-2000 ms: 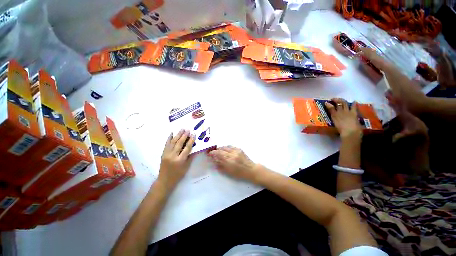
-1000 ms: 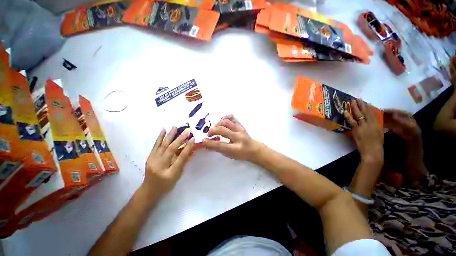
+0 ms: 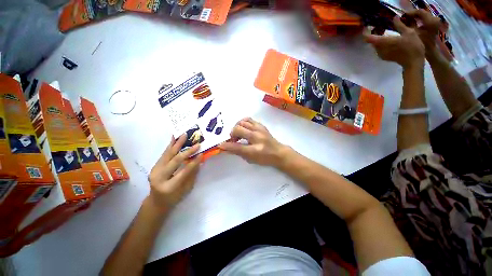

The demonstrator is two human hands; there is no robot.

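Note:
A retail box (image 3: 189,110) lies white side up on the table in front of me, its dark heading away from me. My left hand (image 3: 175,168) rests with its fingers on the box's near left corner. My right hand (image 3: 254,143) has bent fingers at the near right corner. A narrow orange closing flap (image 3: 209,154) shows at the near end between both hands. The right fingertips touch the box end; their exact hold on the flap is partly hidden.
Finished boxes (image 3: 70,145) stand at left. A filled box (image 3: 323,94) lies to the right. Flat cartons (image 3: 183,11) are at the back. A co-worker's hands (image 3: 402,40) hold something dark at upper right. A thin ring (image 3: 122,102) and small black piece (image 3: 69,63) lie left.
The orange flap shows more between my hands. The filled box has moved left, nearer my work, and the co-worker's hand has left it. The view has shifted slightly.

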